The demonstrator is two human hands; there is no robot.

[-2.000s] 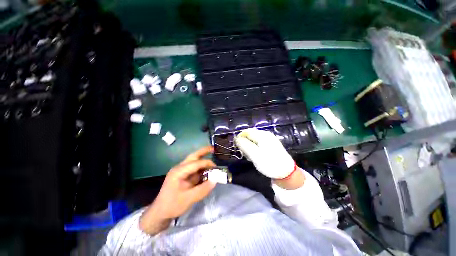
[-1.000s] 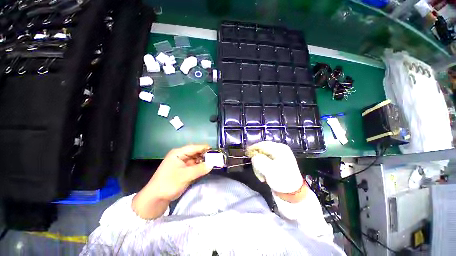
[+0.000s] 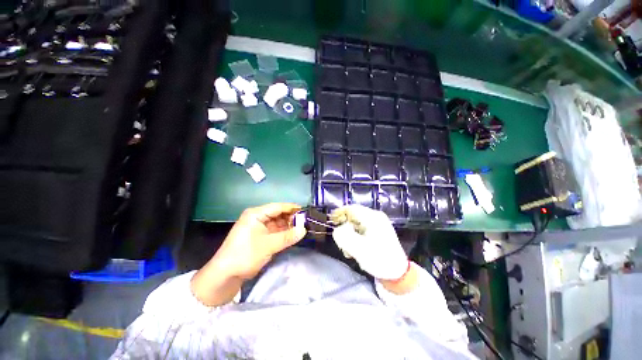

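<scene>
My left hand [image 3: 262, 235], bare, holds a small unit with a white pad [image 3: 300, 221] on it between thumb and fingers, just in front of the bench edge. My right hand [image 3: 369, 239], in a white glove with a red band at the wrist, grips the wire handles of a black binder clip [image 3: 320, 221]. The clip's black body is at the unit's right side. The fingers hide most of the unit; whether the clip's jaws are around it cannot be told.
A glossy black compartment tray [image 3: 384, 128] lies centre. White pads [image 3: 240, 155] and clear squares [image 3: 267, 63] lie left of it, black foam trays [image 3: 53, 190] far left. Loose binder clips [image 3: 477, 125], a white slip [image 3: 480, 193] and a black box [image 3: 545, 184] are right.
My hands stay together at the bench edge; the clip now sits closer against the unit, and my right hand has moved slightly left. The camera view has shifted.
</scene>
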